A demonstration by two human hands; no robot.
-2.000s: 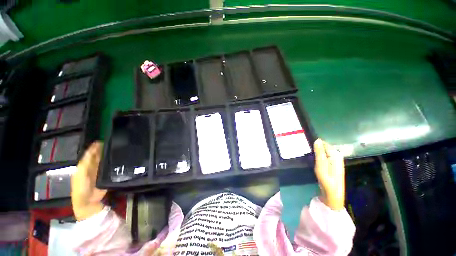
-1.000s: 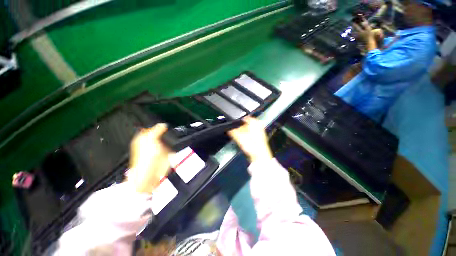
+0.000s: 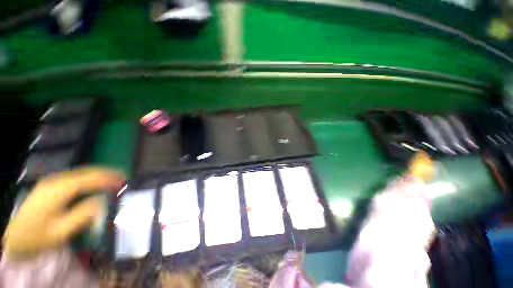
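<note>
The near phone tray lies right before me with a row of lit white phones in its slots. The far phone tray lies just beyond it, with a dark phone and a small pink device at its left end. My left hand is blurred, beside the near tray's left end, fingers bent towards it; whether it holds anything is unclear. My right hand is at the near edge of a right-hand tray with a dark phone and several grey-lit phones; its fingers are blurred.
Left-hand trays with grey-screened phones stand at the far left. A metal rail runs behind the green bench. Dark objects and a blue surface are at the lower right.
The view has swung back left from the right side. The tray with dark and lit phones, held near my hands before, now lies on the bench at the right. Lit phones fill the near tray.
</note>
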